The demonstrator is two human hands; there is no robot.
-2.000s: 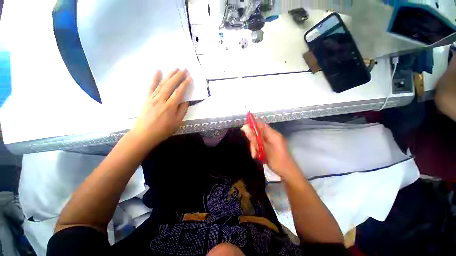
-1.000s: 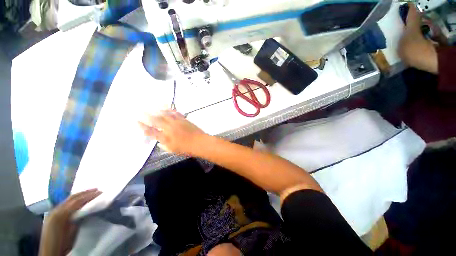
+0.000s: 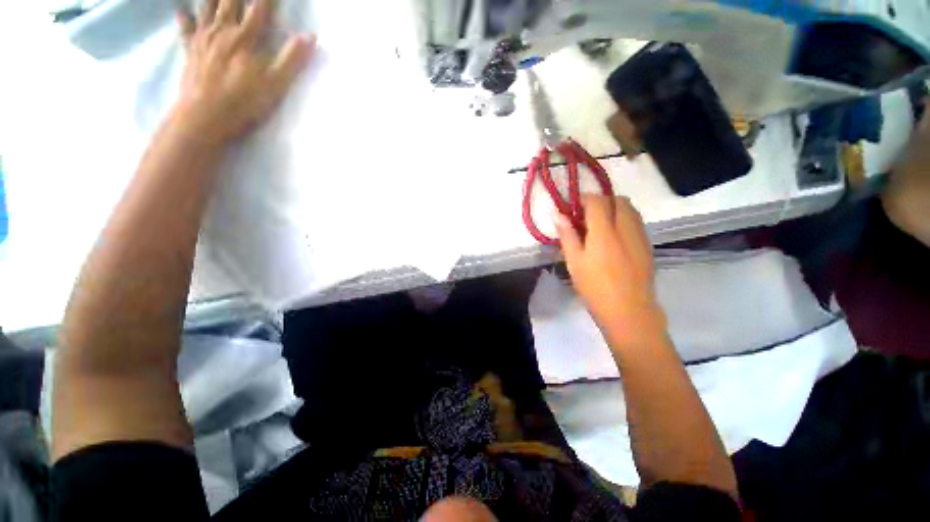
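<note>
A large white panel (image 3: 347, 194) lies over the machine table, partly glaring into it, its lower edge reaching the table's front edge. My left hand (image 3: 233, 71) rests flat on it at the upper left, fingers spread. Red-handled scissors (image 3: 577, 168) lie right of the needle area, blades pointing away under the machine head. My right hand (image 3: 607, 245) has thumb and fingers on the near part of the red loops. The presser foot area (image 3: 495, 102) shows beyond the panel, blurred.
The machine head (image 3: 693, 41) crosses the top right. A black phone (image 3: 681, 120) lies right of the scissors beside a brown tab (image 3: 623, 133). White panels (image 3: 704, 306) hang below the table at right. Another person's arm (image 3: 911, 184) shows at the right edge.
My left hand has moved from the lower left to the upper left. My right hand has left the panel and taken hold of the scissors' loops. The plaid piece no longer shows clearly.
</note>
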